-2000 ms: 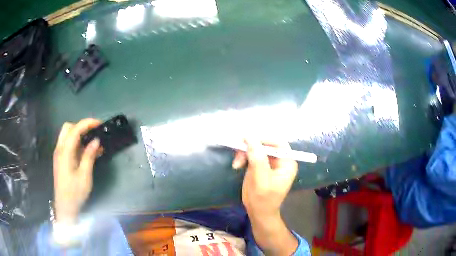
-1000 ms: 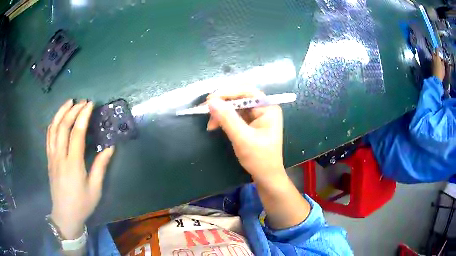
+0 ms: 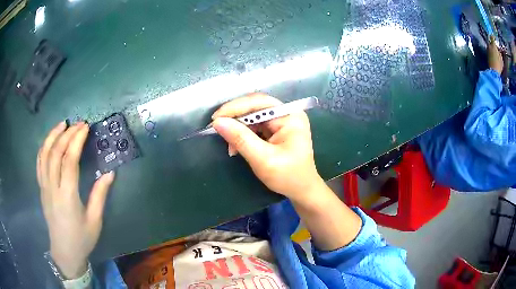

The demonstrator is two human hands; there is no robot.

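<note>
A black moulded part [image 3: 115, 144] with round and square recesses lies flat on the green mat. My left hand [image 3: 71, 189] is around its left side, fingertips at its upper left edge and thumb at its lower edge. My right hand [image 3: 271, 144] holds silver tweezers [image 3: 261, 117] with a row of round holes. Their tip points left and is to the right of the part, apart from it. A clear strip [image 3: 237, 79] with strong glare lies behind the tweezers, with small ring outlines [image 3: 149, 125] at its left end. I cannot tell whether the tip holds a ring.
Clear sheets with ring patterns [image 3: 362, 70] lie at the right. Another black part [image 3: 41, 73] lies at upper left. A person's blue sleeve [image 3: 486, 135] and hand are at the right edge. A red stool [image 3: 418, 195] stands beyond the front edge of the bench.
The black part has gone from raised and tilted in my left hand to lying on the mat. My right hand has turned the tweezers tip-left and moved them slightly left. The view has shifted.
</note>
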